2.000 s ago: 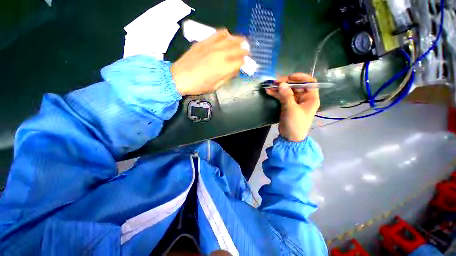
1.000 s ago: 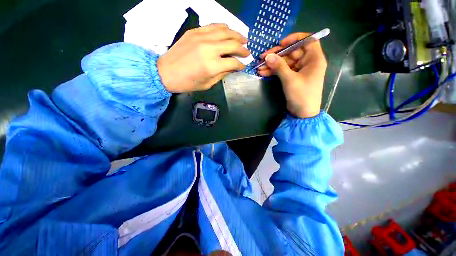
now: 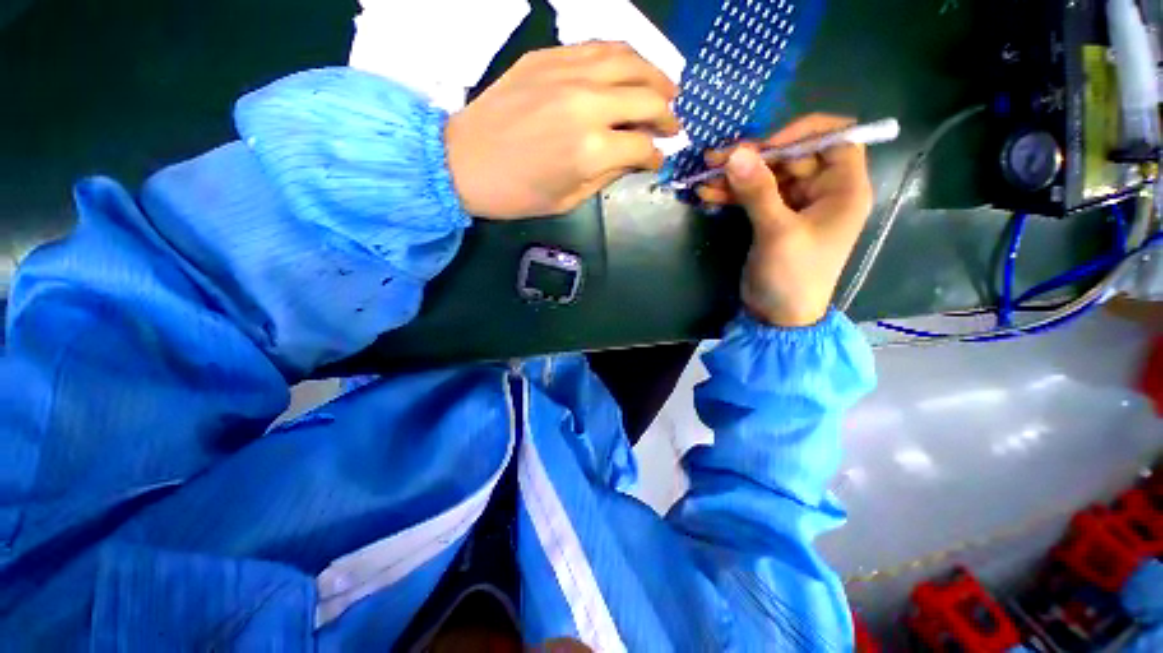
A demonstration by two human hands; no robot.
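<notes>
My left hand [image 3: 561,128] is bent over the lower left edge of the blue small parts sheet [image 3: 740,70], which has rows of tiny pale marks. A piece of white paper lies under its fingers. My right hand [image 3: 804,211] holds slim tweezers [image 3: 829,140] like a pen, their tip at the sheet's lower end, close to my left fingertips. Whether the tip grips a small part cannot be told. A watch housing [image 3: 551,276], a rounded-square frame with a dark centre, lies flat on the mat below my left hand.
White wiping paper [image 3: 434,45] lies at the top left on the green mat [image 3: 166,77]. A black dispensing controller [image 3: 1039,115] with a round gauge stands at the top right. Blue air line [image 3: 1008,281] and a clear hose curve below and beside it. Red bins [image 3: 963,612] are on the floor.
The tweezers have swung from level to slanted, their tip now at the sheet's lower end. Compared with one second ago, hands, sheet and housing appear slightly farther right in the picture.
</notes>
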